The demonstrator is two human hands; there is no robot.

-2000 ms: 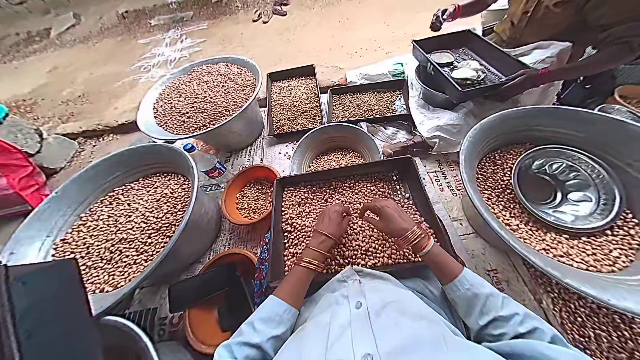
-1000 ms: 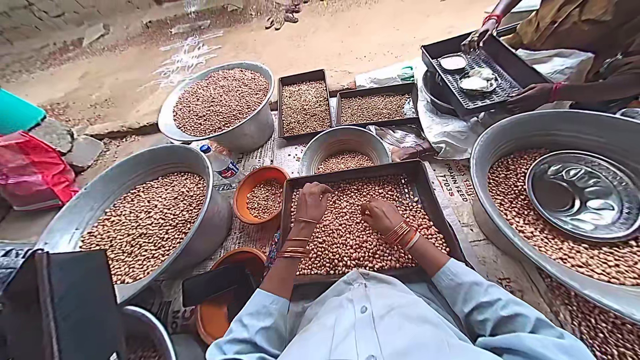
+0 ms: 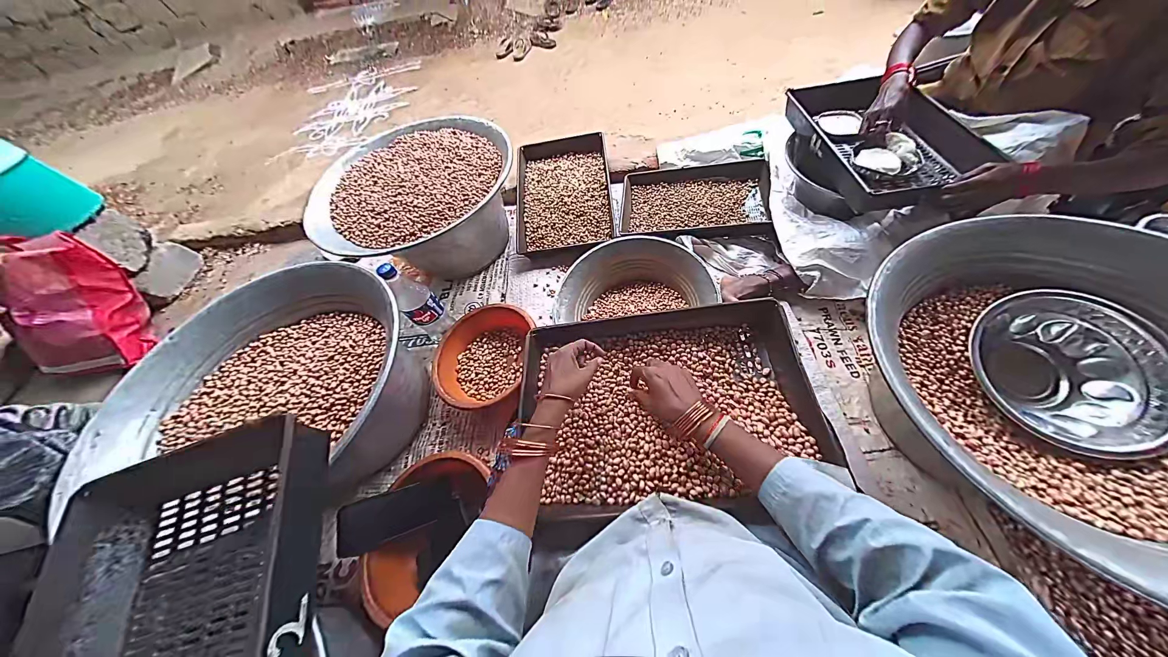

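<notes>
A black rectangular tray (image 3: 826,415) full of brown nuts or seeds (image 3: 630,456) lies before my body. Over its left part is my left hand (image 3: 572,367), fingertips bent together; whether a nut is between them is too small to tell. My right hand (image 3: 666,392) is near the middle of the tray, its fingers curled down at the nuts, the tips partly hidden. An orange bowl (image 3: 447,365) with some nuts stands just left of the tray. Behind the tray is a round metal basin (image 3: 570,283) with more nuts.
Large metal tubs of nuts stand at left (image 3: 415,383), back left (image 3: 479,246) and right (image 3: 881,365); a steel plate (image 3: 1036,374) rests in the right one. A perforated black crate (image 3: 301,529) is at lower left. Another person's hands (image 3: 890,109) work at a black tray at upper right.
My left hand has moved right from the tray's upper left corner area. The other person's hand has moved down into their tray.
</notes>
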